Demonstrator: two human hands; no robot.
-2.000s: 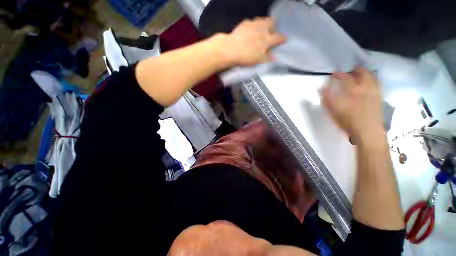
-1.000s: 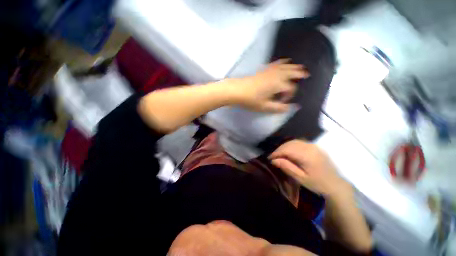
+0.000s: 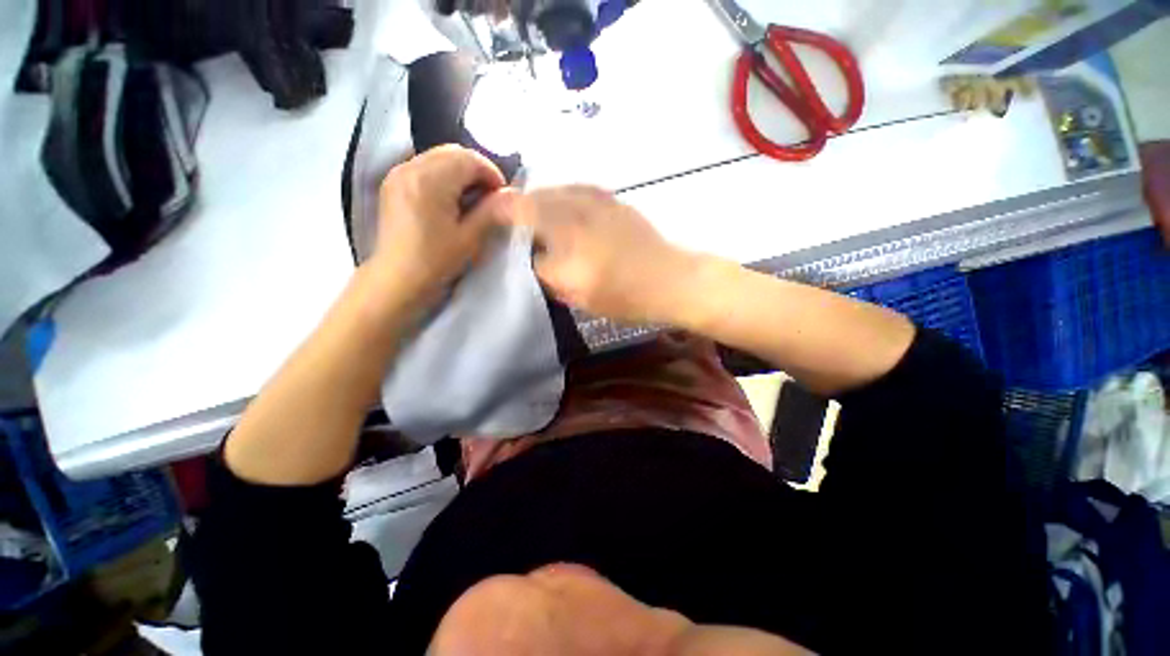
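Note:
A pale grey panel (image 3: pixel 481 352) hangs from my hands over the table's front edge towards my lap. A black panel (image 3: pixel 566 331) shows behind its right side. My left hand (image 3: pixel 436 212) pinches the upper end of the panels. My right hand (image 3: pixel 597 250) is closed on the same end, fingertips touching the left hand's. More light and black fabric (image 3: pixel 380 141) lies behind my left hand. The blue knob (image 3: pixel 579 67) and metal parts of the sewing machine are just beyond my hands. The exact grip of the fingertips is partly hidden.
Red-handled scissors (image 3: pixel 798 96) lie right of the needle area. A striped black-and-white pile (image 3: pixel 122 141) lies at the upper left. A small parts tray (image 3: pixel 1088 128) sits at the far right. Blue crates (image 3: pixel 1071 314) stand below the table. A black phone (image 3: pixel 801 429) lies beneath the table.
The view has turned towards the machine. My hands have come together at the panels' end, and the pale side now faces up. Earlier they were apart over a mostly black panel.

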